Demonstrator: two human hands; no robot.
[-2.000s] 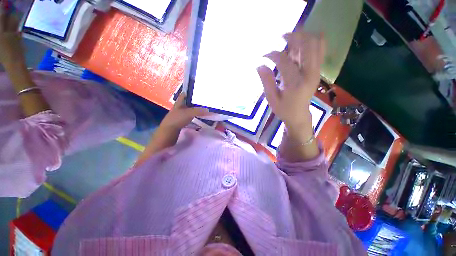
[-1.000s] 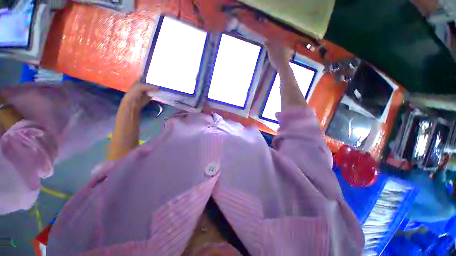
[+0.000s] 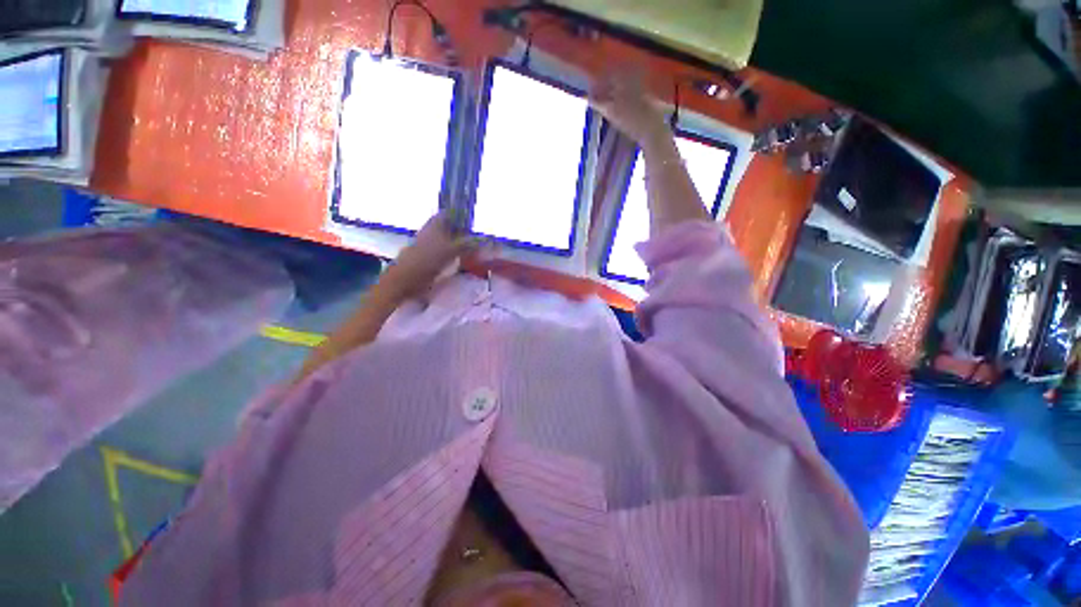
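Note:
Three tablets with glowing white screens lie side by side in pale sleeves: a left tablet (image 3: 396, 145), a middle tablet (image 3: 529, 160) and a right tablet (image 3: 671, 196). Short black cables show at their far edges. My left hand (image 3: 433, 251) grips the near left corner of the middle tablet. My right hand (image 3: 631, 104) is at the middle tablet's far right corner, blurred, and whether it holds anything is unclear. My right forearm passes over the right tablet and hides part of it.
The tablets lie on a shiny orange mat (image 3: 219, 113). Dark waiting tablets (image 3: 883, 190) lie at right beside a cluster of connectors (image 3: 800, 142). A pale yellow board (image 3: 699, 26) is behind. A red round dish (image 3: 863, 382) and blue bin (image 3: 936, 498) are at right. Another person's pink sleeve (image 3: 130, 332) is at left.
The left tablet, held up close two seconds ago, now lies on the mat. My left hand has moved right from its near corner to the middle tablet. The neighbour's hand has left view.

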